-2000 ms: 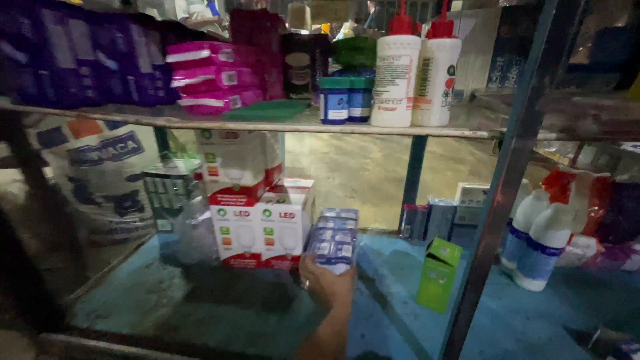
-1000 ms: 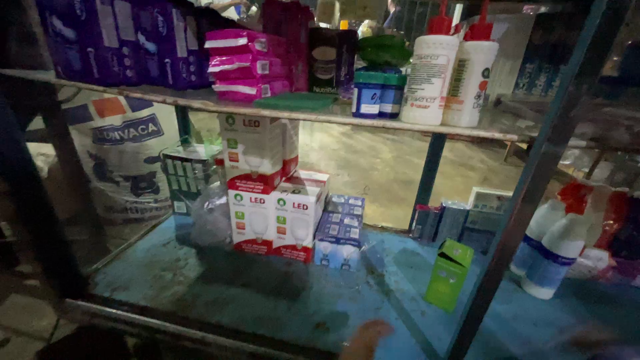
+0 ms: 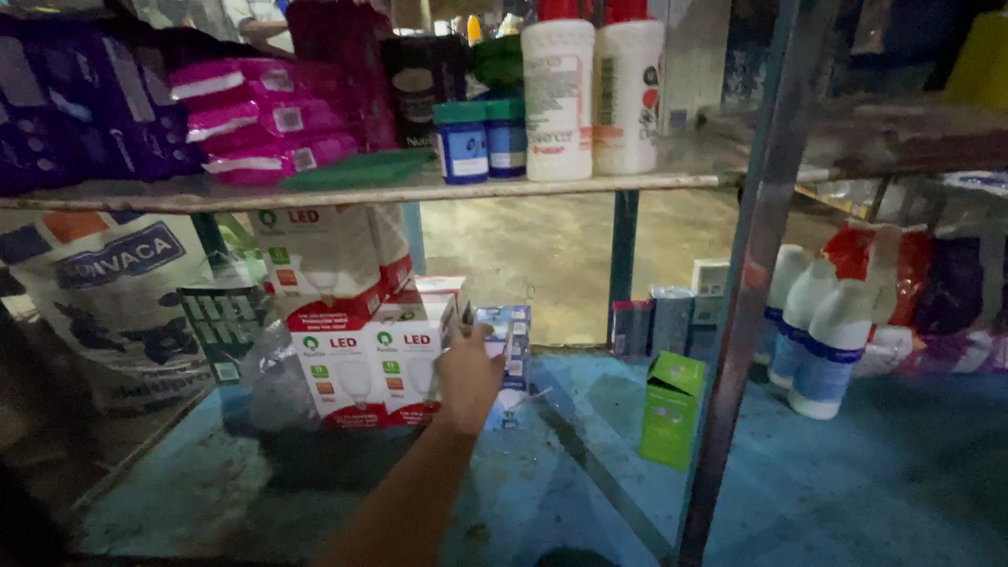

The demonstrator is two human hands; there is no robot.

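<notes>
My left hand (image 3: 470, 378) reaches in from the bottom, its fingertips between the right-hand LED bulb box (image 3: 405, 366) and a stack of small blue-and-white boxes (image 3: 516, 331). It covers part of that stack. The motion is blurred, and whether the fingers hold anything cannot be told. More white-and-red bulb boxes (image 3: 315, 252) are piled to the left, with a crumpled clear plastic bag (image 3: 283, 378) and a dark green box (image 3: 220, 331) beside them. My right hand is out of view.
An upper shelf (image 3: 378, 193) bears pink packs (image 3: 260, 118), blue jars (image 3: 463, 146) and white bottles (image 3: 559, 102). A green carton (image 3: 671, 413) stands near a metal post (image 3: 736, 315); more bottles (image 3: 827, 346) stand beyond it. A large printed sack (image 3: 118, 299) is at the left.
My left hand was at the blue-and-white boxes, then low at the bottom edge; it has now moved back up to the gap beside the bulb boxes.
</notes>
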